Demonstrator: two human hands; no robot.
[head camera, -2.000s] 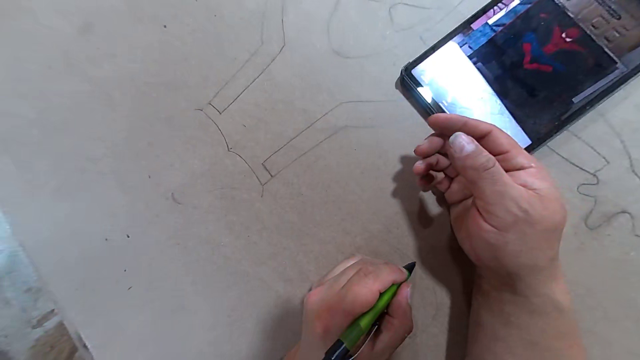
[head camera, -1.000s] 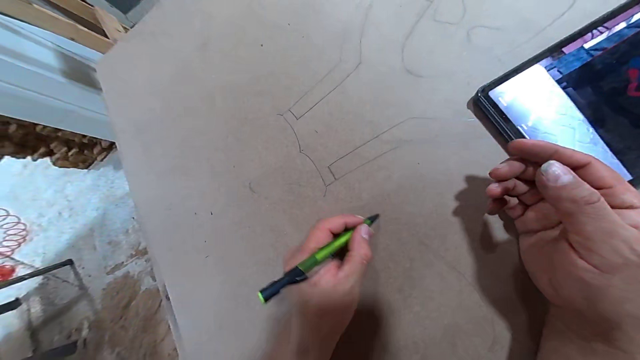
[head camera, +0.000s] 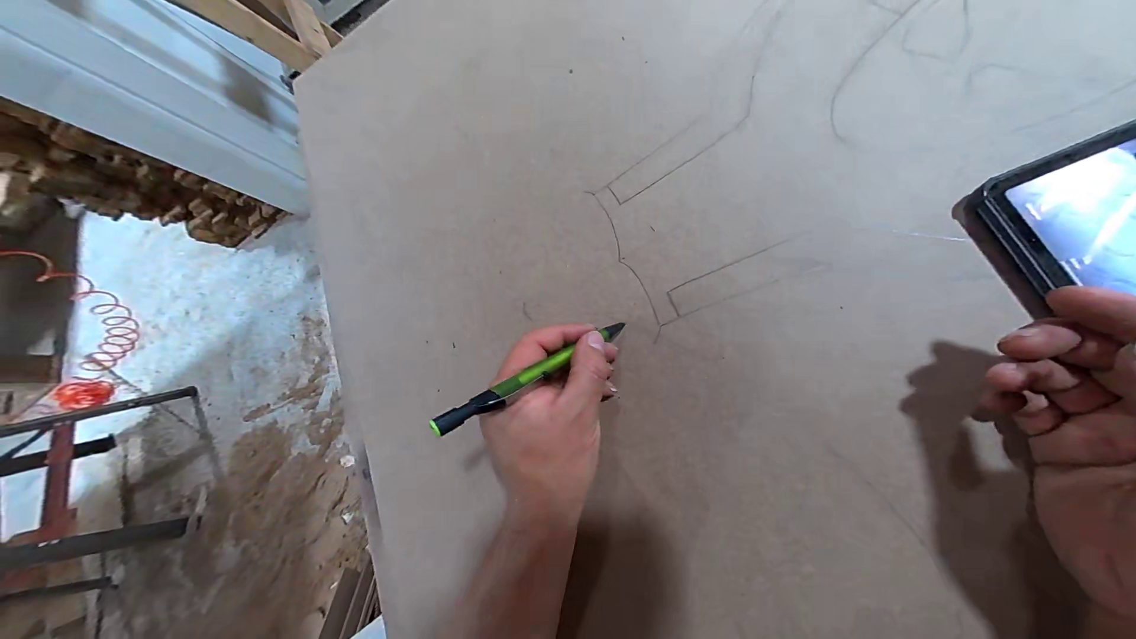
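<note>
My left hand (head camera: 550, 399) grips a green and black pen-shaped marking tool (head camera: 541, 368). Its dark tip points up and right, just left of the lower end of a thin curved line drawn (head camera: 619, 244) on a large brown board (head camera: 461, 160). Whether the tip touches the board cannot be told. At the right edge my right hand (head camera: 1065, 390) is partly cut off, its fingers loosely curled and apart. One finger overlaps the lower edge of a phone or tablet in a black case (head camera: 1021, 240); no grip on it shows. Its screen is lit.
Beyond the board's left edge are a pale panel (head camera: 160, 98), rough stacked material (head camera: 115, 177), a coiled orange hose (head camera: 115, 333) and dark metal bars (head camera: 98, 537) over a stained floor (head camera: 257, 373). Wooden strips (head camera: 257, 31) stand at the upper left. More faint curves run across the board's upper right.
My left hand has moved the marking tool up toward the drawn curve's lower end. The view has shifted left, bringing in the floor and hose. The right hand stays beside the device.
</note>
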